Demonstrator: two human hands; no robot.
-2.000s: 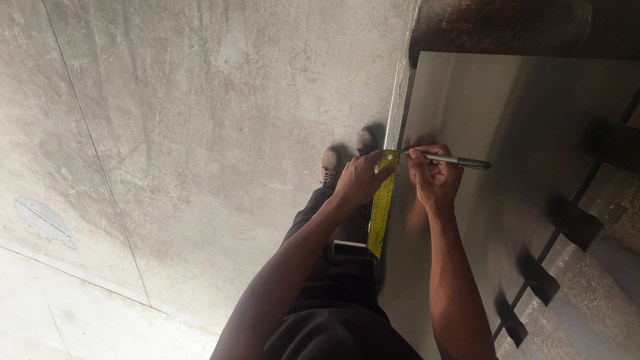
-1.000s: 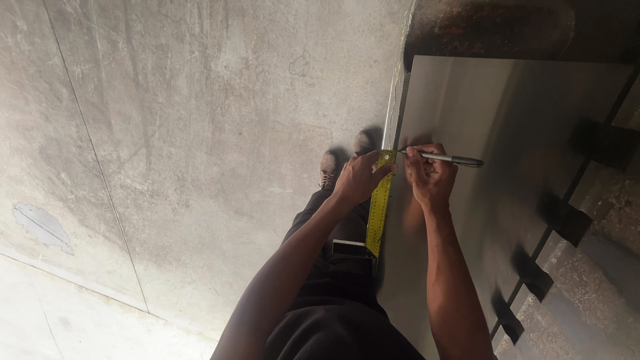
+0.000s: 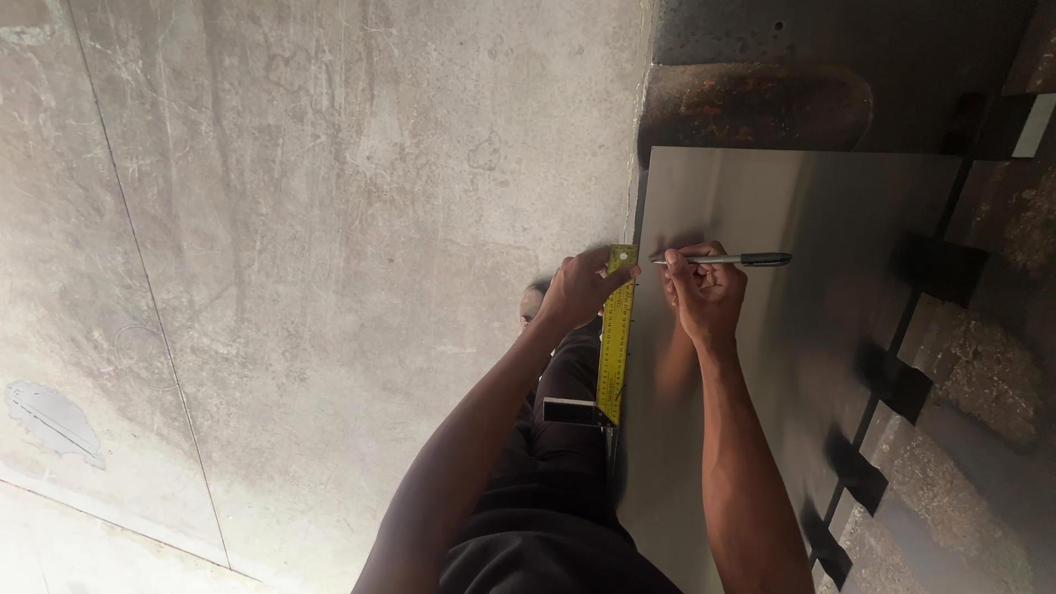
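Note:
My left hand (image 3: 582, 287) grips the upper end of a yellow try square's graduated blade (image 3: 615, 346), with the thumb on its face. The square's dark stock (image 3: 571, 411) is at the lower end, pointing left. The blade lies along the left edge of a shiny sheet of metal (image 3: 850, 214). In my right hand (image 3: 708, 289) is a marker pen (image 3: 763, 259), held nearly level over the sheet. Its tip points left, a short way right of the blade's upper end; whether it touches the metal I cannot tell.
Dark machine bed with a rust-stained slot (image 3: 759, 106) lies beyond the sheet. Several black blocks (image 3: 895, 381) stand along its right side, by stained metal parts (image 3: 973, 363). At the left is a concrete floor (image 3: 346, 206) with joint lines; my shoe (image 3: 532, 304) shows there.
The pen tip, earlier at the blade's upper end, now sits a little to the right of it, as my right hand has shifted away. My left hand stays on the square.

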